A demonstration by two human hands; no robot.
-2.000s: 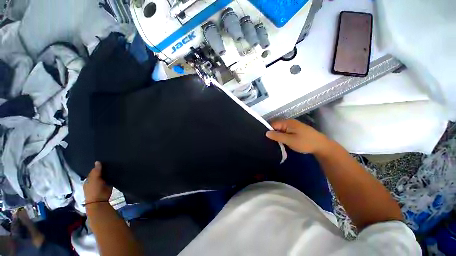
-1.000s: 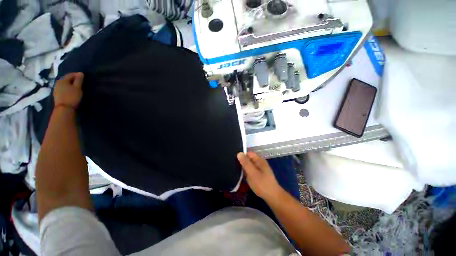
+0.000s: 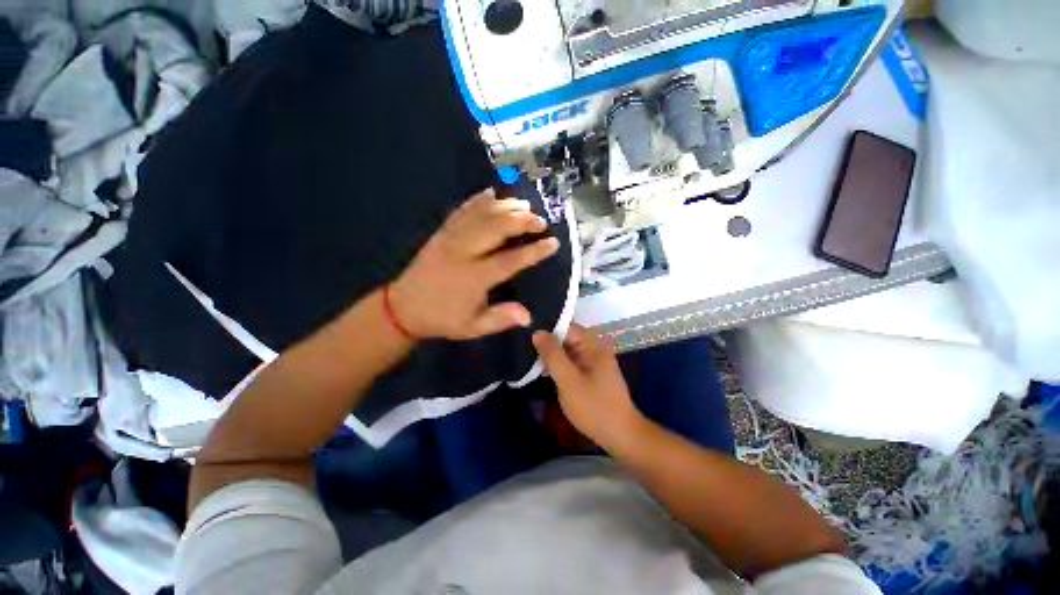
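A large black fabric panel [image 3: 279, 174] lies left of the white overlock machine [image 3: 663, 70], with a white layer showing as a rim along its right and lower edges. Its right edge runs up to the needle area [image 3: 560, 174]. My left hand [image 3: 471, 267] lies palm down on the black fabric just below the needle area, fingers spread, holding nothing. My right hand [image 3: 581, 366] pinches the white-rimmed edge between thumb and fingers at the table's front edge, below the needle area.
A smartphone [image 3: 866, 203] lies right of the machine. A measuring tape strip [image 3: 767, 300] runs along the table's front edge. White fabric [image 3: 860, 372] hangs at the right, above white trimmings [image 3: 965, 500] on the floor. Grey and black garment pieces [image 3: 52, 256] are heaped at the left.
My left hand has moved right, from the panel's far left to beside the needle area, and opened flat. My right hand still pinches the edge. The lower left of the fabric is now folded.
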